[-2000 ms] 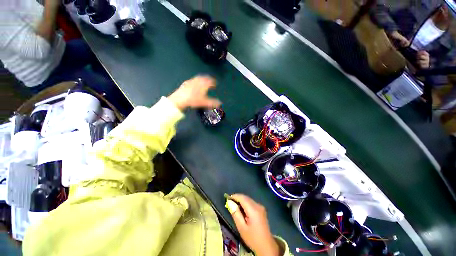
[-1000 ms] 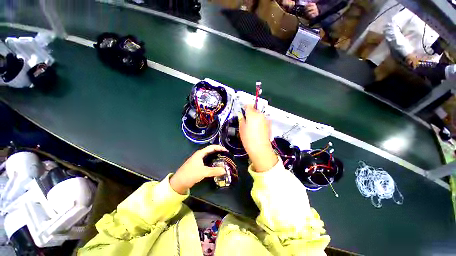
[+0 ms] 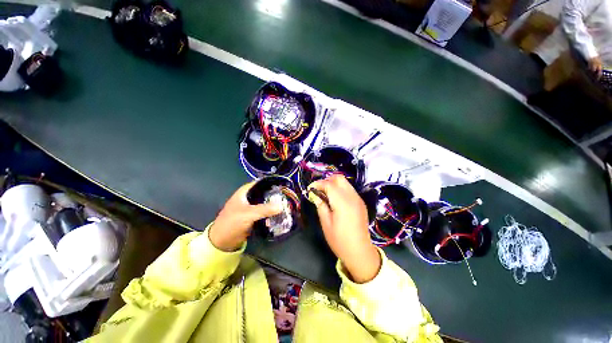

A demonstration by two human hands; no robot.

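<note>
My left hand [image 3: 235, 218] holds a black camera ball module [image 3: 278, 213], its silvery board and wires facing up, close in front of the second housing. My right hand [image 3: 343, 221] has its fingertips pinched by the wires at the near rim of the second housing [image 3: 333, 161]; what exactly they pinch is too small to tell. Another camera ball module [image 3: 282, 117] sits on the first housing [image 3: 258, 153], joined by red and yellow wires. Two more open housings stand to the right, the third [image 3: 396, 211] and the fourth [image 3: 453, 234], with loose wires and white plugs.
White mounting brackets [image 3: 429, 161] extend behind the housings. A tangled white cord [image 3: 523, 249] lies at right. Several black modules [image 3: 149, 30] and a white unit [image 3: 27, 47] are at upper left. A carton of housings [image 3: 124, 295] is at lower left. Another person's sleeve [image 3: 578, 27] shows at upper right.
My left hand has gone from reaching over a module to holding it by the housings. My right hand has moved from the bench edge up to the housings, then back to their near rim.
</note>
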